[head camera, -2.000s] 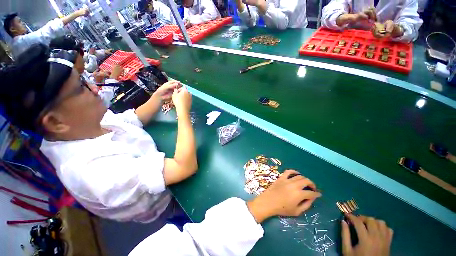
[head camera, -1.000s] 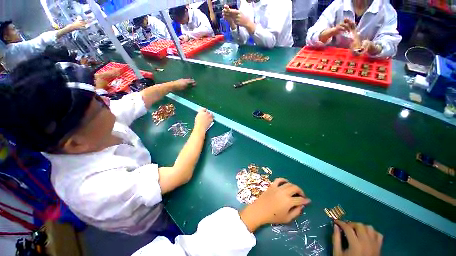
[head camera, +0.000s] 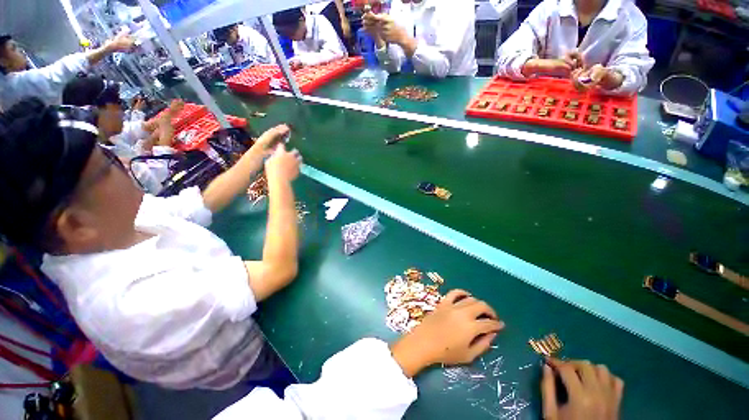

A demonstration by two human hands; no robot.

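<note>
My left hand (head camera: 457, 330) lies palm down at the right edge of a loose pile of gold and copper-coloured connector pieces (head camera: 408, 300); what is under its fingers is hidden. My right hand (head camera: 583, 391) is at the bottom edge, partly cut off, with a dark thing partly showing beneath its fingers. Its fingertips are just below a small row of gold connector pieces (head camera: 545, 344). Thin silver pins (head camera: 490, 387) lie scattered between my hands.
A packet of pins (head camera: 360, 234) and a white scrap (head camera: 335, 207) lie up left. A pale teal edge (head camera: 493, 253) borders the green belt, which carries watches (head camera: 663, 287). A worker (head camera: 156, 287) sits at left. Across the belt, another worker handles parts over a red tray (head camera: 552, 107).
The view has shifted slightly. The worker at left has drawn an arm back from the belt and brought both hands together. My hands have hardly moved.
</note>
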